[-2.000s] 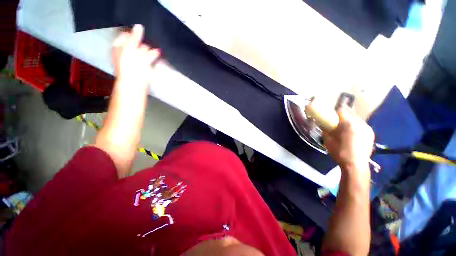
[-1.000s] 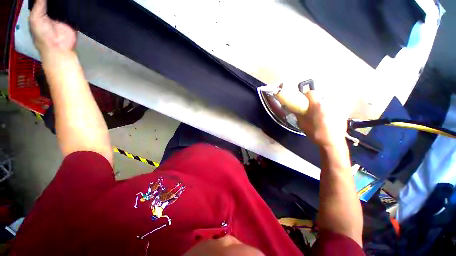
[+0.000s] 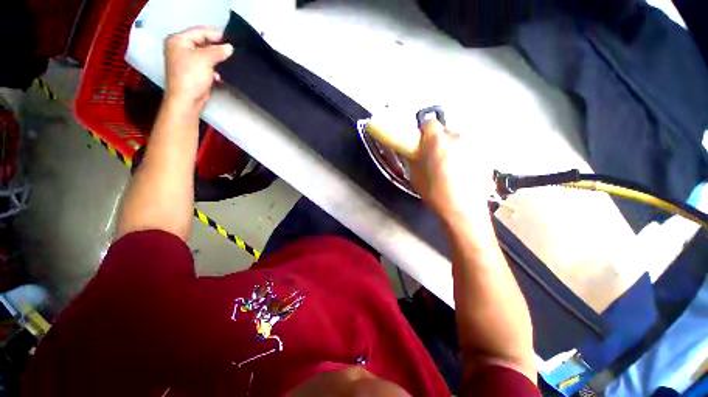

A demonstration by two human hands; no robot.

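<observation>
A long dark fabric strip (image 3: pixel 310 120) lies slantwise along the white pressing table (image 3: pixel 466 81), with a raised seam along its upper edge. My left hand (image 3: pixel 194 63) is at the strip's far left end, thumb and fingers closed at its edge. My right hand (image 3: pixel 439 163) is shut on the cream handle of the steam iron (image 3: pixel 380 155). The iron's pointed metal body rests on the middle of the strip, tip toward the left at the seam. Part of the iron is hidden under my right hand.
A yellow hose (image 3: pixel 621 191) and black cable leave the iron to the right. Dark fabric (image 3: pixel 574 85) lies at the far side. A navy cloth (image 3: pixel 633 310) and light-blue packet (image 3: pixel 568 371) are at the lower right. A red crate (image 3: pixel 109 89) stands below the left table end.
The iron has moved left along the strip with my right hand. My left hand reached the left side, and now pinches the strip's end. The view has shifted, showing more dark fabric at the right.
</observation>
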